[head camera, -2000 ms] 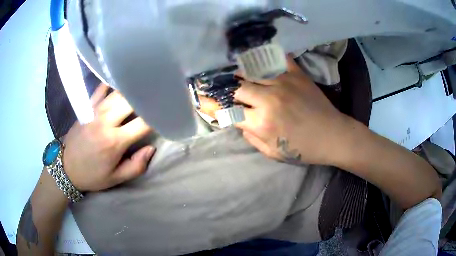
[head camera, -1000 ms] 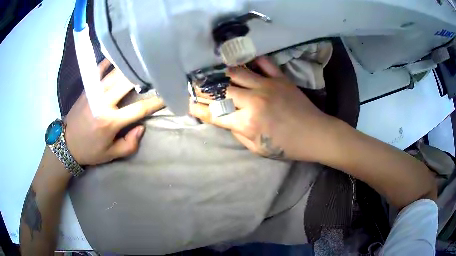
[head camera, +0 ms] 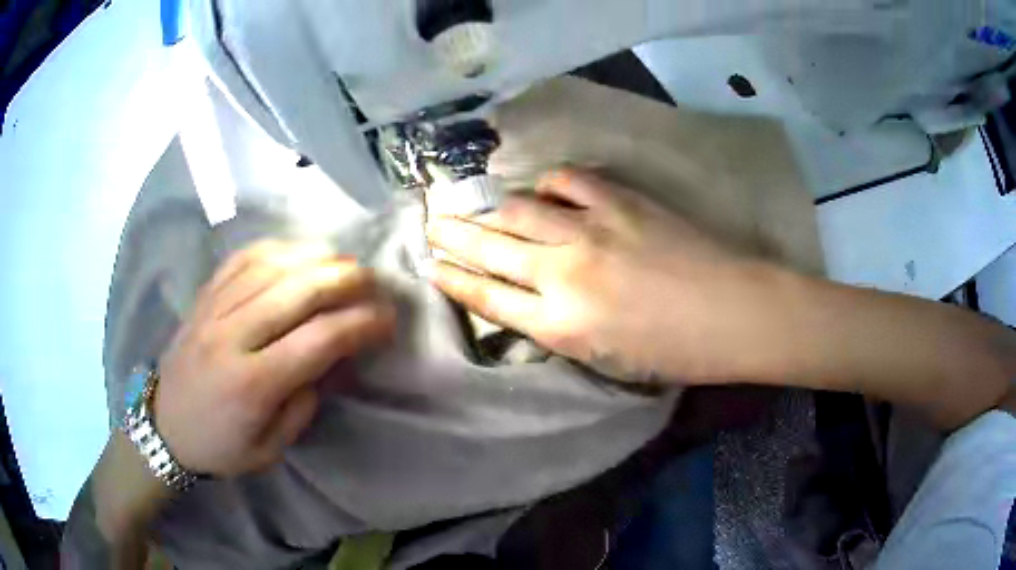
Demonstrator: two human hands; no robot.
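A large taupe-grey garment panel [head camera: 446,434] lies under the sewing machine head [head camera: 301,67] and hangs over its near side. My left hand [head camera: 267,356] is left of the needle area, blurred, fingers curled on the cloth; whether it pinches the cloth is unclear. My right hand [head camera: 602,267] lies with its fingers stretched towards the presser foot, right of the needle, on the cloth. A dark opening with a pale piece [head camera: 507,345] shows under the right fingers. The needle itself is hidden.
A white air nozzle [head camera: 212,156] hangs left of the needle. The tension dial [head camera: 462,50] is on the head above my right fingers. The white table [head camera: 56,278] shows at left and right. An olive-yellow cloth edge [head camera: 362,551] shows at the bottom.
The panel has been turned; taupe cloth now lies behind and left of the needle where dark cloth showed. My left hand has moved down and away from the needle. The dark opening has come into view.
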